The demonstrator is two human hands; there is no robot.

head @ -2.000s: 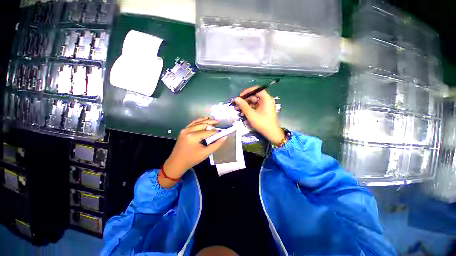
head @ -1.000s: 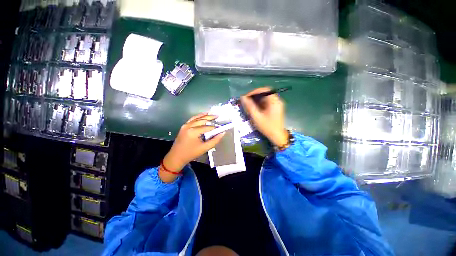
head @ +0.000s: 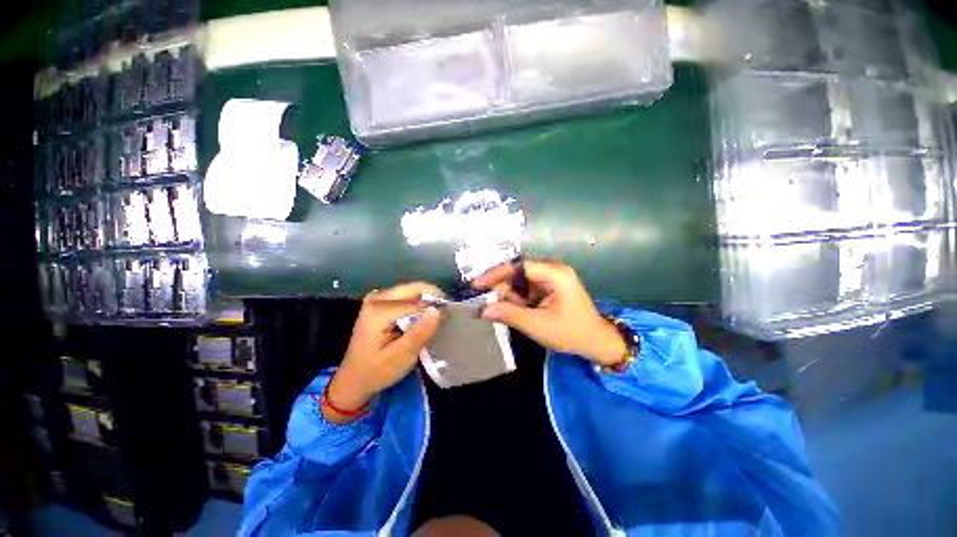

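My left hand (head: pixel 386 341) pinches the upper left corner of a grey label sheet (head: pixel 468 344) with white edges. My right hand (head: pixel 551 313) pinches its upper right corner, so the sheet hangs between both hands near the bench's front edge. A dark tool (head: pixel 519 281), thin like tweezers, shows partly at the right-hand fingers; its ends are hidden. Circuit boards (head: pixel 477 222) lie in a glaring white cluster on the green mat just beyond the hands; glare hides their detail.
A filled blister tray (head: pixel 199 199) stands at left. A white liner strip (head: pixel 252 173) and a small board stack (head: pixel 330 169) lie upper left. A frosted empty tray (head: pixel 504 73) is at the top, stacked clear trays (head: pixel 839 199) at right. Dark racks (head: pixel 226 404) are below left.
My right hand has moved down from the boards to the sheet and holds its corner. The sheet is spread wider between both hands. The boards are uncovered. The whole view has shifted slightly.
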